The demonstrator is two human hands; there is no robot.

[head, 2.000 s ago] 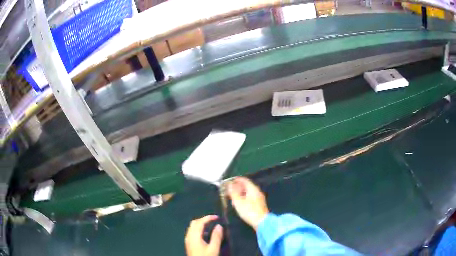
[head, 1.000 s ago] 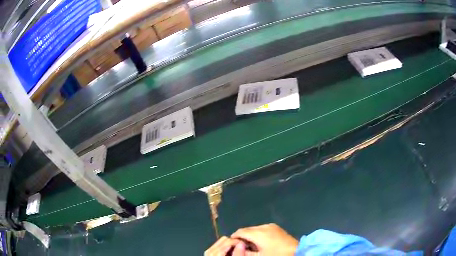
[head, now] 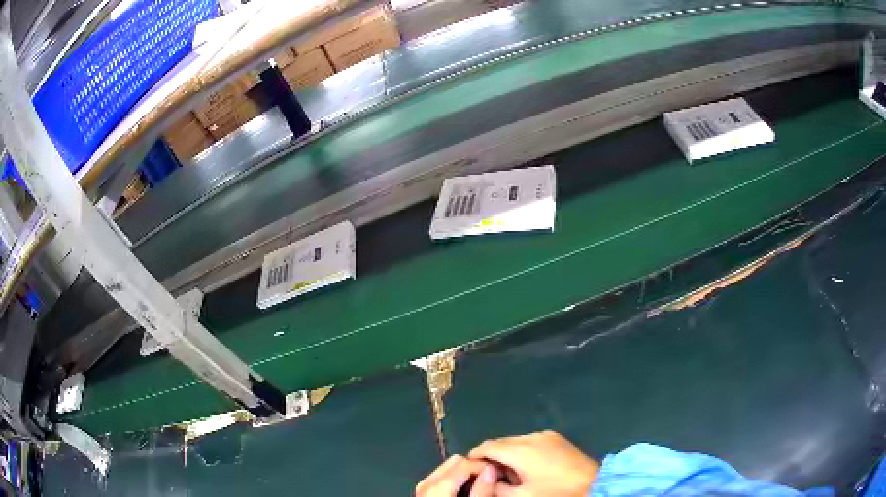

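Observation:
My right hand (head: pixel 539 464) is low at the bottom centre, in a light blue sleeve, with its fingers curled over my left hand (head: pixel 455 478). My left hand is cut off by the bottom edge. The hands touch over the dark green bench (head: pixel 583 388). A small dark spot shows between the fingers; I cannot tell whether it is an item or shadow. Several white boxes lie flat on the green conveyor beyond, one in the middle (head: pixel 495 202) with printed labels and a yellow-green patch, one to its left (head: pixel 308 264) and one at the right (head: pixel 719 128).
A pale metal post (head: pixel 107 262) slants across the left, its foot at the bench edge. The bench seam is torn, showing tan. A blue crate (head: pixel 117 87) and cartons (head: pixel 345 44) stand beyond. A second green surface (head: pixel 466 78) runs behind the conveyor.
Two seconds ago my hands were apart near a tilted white box at the belt edge; now they are together, lower down, away from the boxes. The view has also shifted.

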